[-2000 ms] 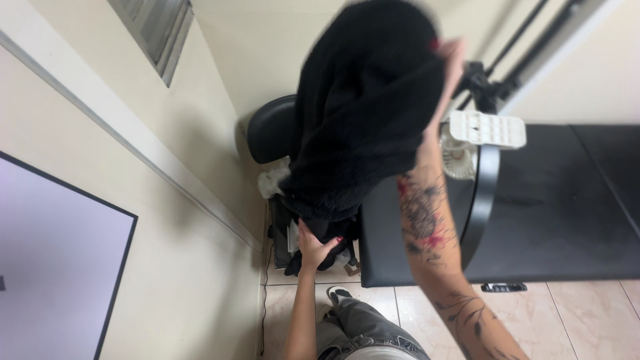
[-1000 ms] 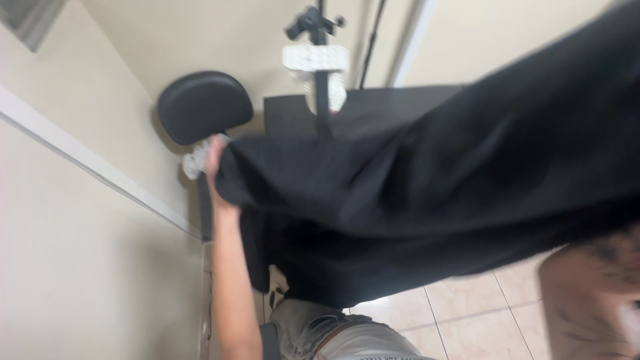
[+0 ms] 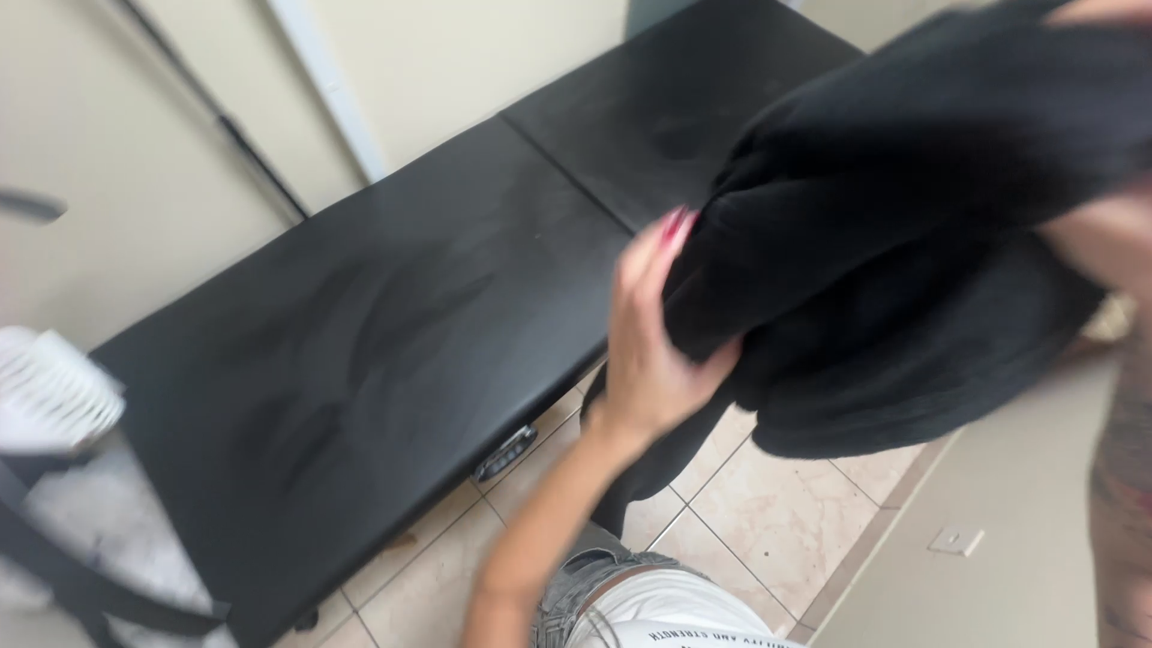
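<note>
A large piece of black fabric (image 3: 900,234) hangs in folds between my two hands, blurred by motion, at the right of the view. My left hand (image 3: 652,333) grips one edge of it, with the thumb below and red-nailed fingers above. At the top right corner, my right hand (image 3: 1102,11) is at the fabric's upper edge and only partly in view; its fingers are mostly cut off. Beside the cloth lies the padded black treatment table (image 3: 405,333). Whether the fabric is a garment or a cover cannot be told.
A white slatted object (image 3: 58,396) and a dark curved bar (image 3: 99,576) stand at the left end of the table. A thin black pole (image 3: 225,126) leans by the wall. Below is tiled floor (image 3: 756,504); at lower right is a wall with a small plate (image 3: 956,540).
The view has swung far to the right, along the black table. The black fabric, bunched earlier and then stretched wide between my hands, now hangs in folds at the right. My left hand still holds it.
</note>
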